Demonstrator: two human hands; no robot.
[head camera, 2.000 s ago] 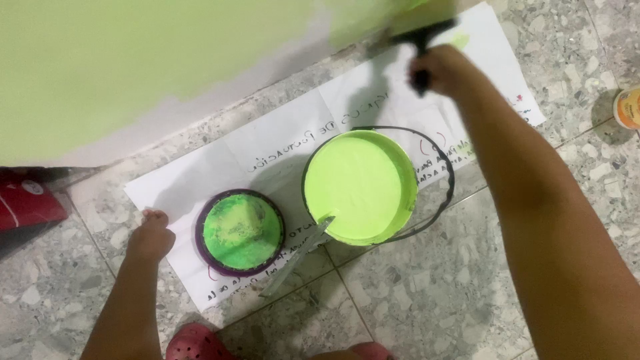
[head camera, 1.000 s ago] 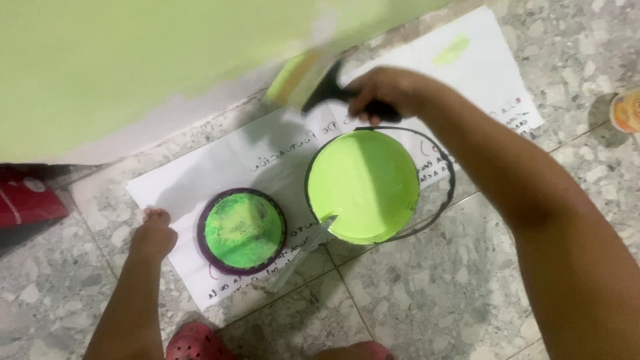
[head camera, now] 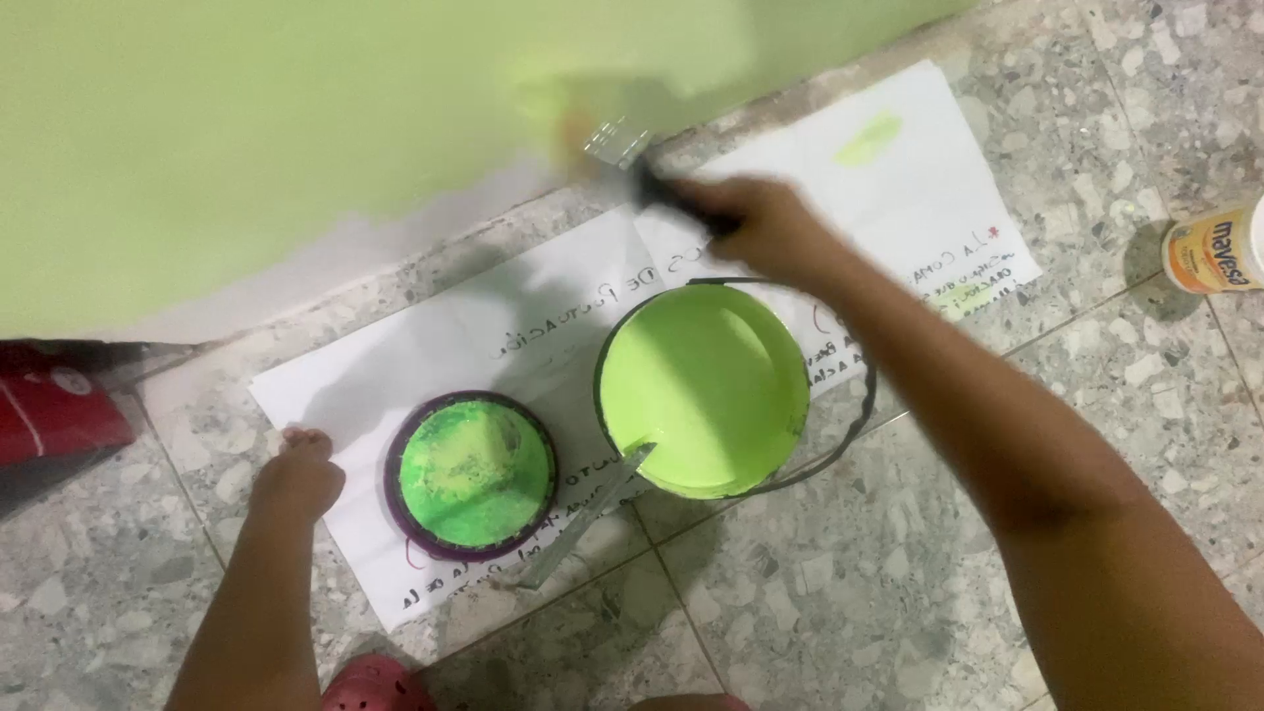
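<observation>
My right hand (head camera: 760,222) grips the black handle of a paintbrush (head camera: 617,143), whose blurred bristles are at the lower part of the green-painted wall (head camera: 247,148). Below that hand, a bucket of lime-green paint (head camera: 701,385) with a wire handle stands on a large white paper sheet (head camera: 869,222). A clear stick or strip (head camera: 583,518) leans on the bucket's rim. To its left lies a round purple-rimmed lid (head camera: 390,484) with green paint on it. My left hand (head camera: 301,479) is at the sheet's left edge, fingers curled; whether it grips the paper is hard to tell.
An orange and white Mavesa tub (head camera: 1215,252) stands on the terrazzo floor (head camera: 820,583) at the right. A red object (head camera: 54,405) lies against the wall at far left. A pink clog (head camera: 380,683) shows at the bottom edge. The sheet bears handwriting and green smears.
My right hand has moved left from the sheet's upper right, then slightly back right, with the paintbrush still in it. My left hand has stayed at the sheet's left edge.
</observation>
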